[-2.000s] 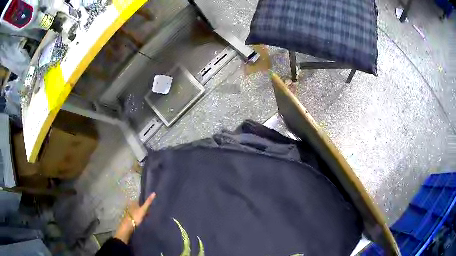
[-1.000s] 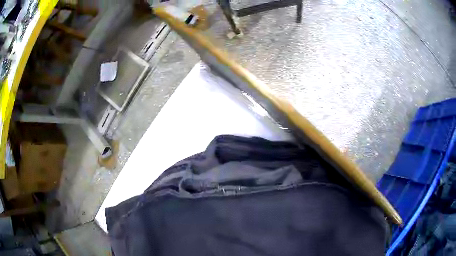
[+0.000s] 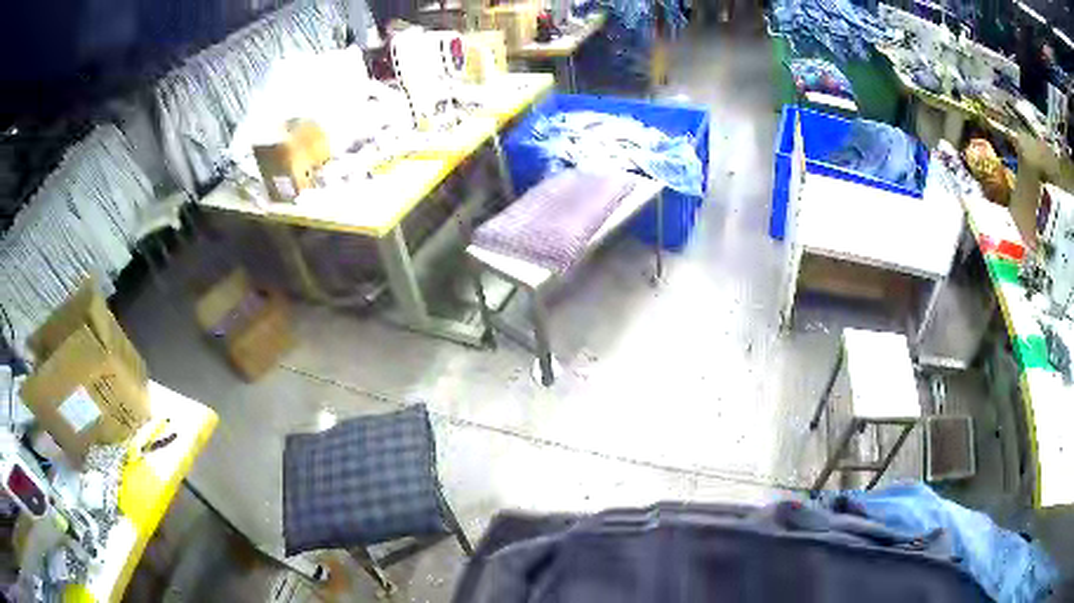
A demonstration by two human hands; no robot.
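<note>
Dark grey garments [image 3: 707,554] fill the bottom centre and right of the head view, close to the camera and cut off by the lower edge. Their folds and upper edge show; no embroidery is visible. A light blue garment [image 3: 960,536] lies beside and behind them at the lower right. Neither of my hands shows; what holds or supports the garments is hidden.
A stool with a checked cushion [image 3: 359,477] stands at the lower left, beside a yellow-edged table [image 3: 147,507]. A bench with a patterned cushion [image 3: 559,218], blue crates [image 3: 683,212], a white stool [image 3: 881,371] and a white table [image 3: 877,224] stand ahead. Cardboard boxes [image 3: 250,330] are left.
The view has lifted from the floor to the wider room. The left hand seen two seconds ago is out of view. The garments now sit at the bottom edge; the white board beneath them no longer shows.
</note>
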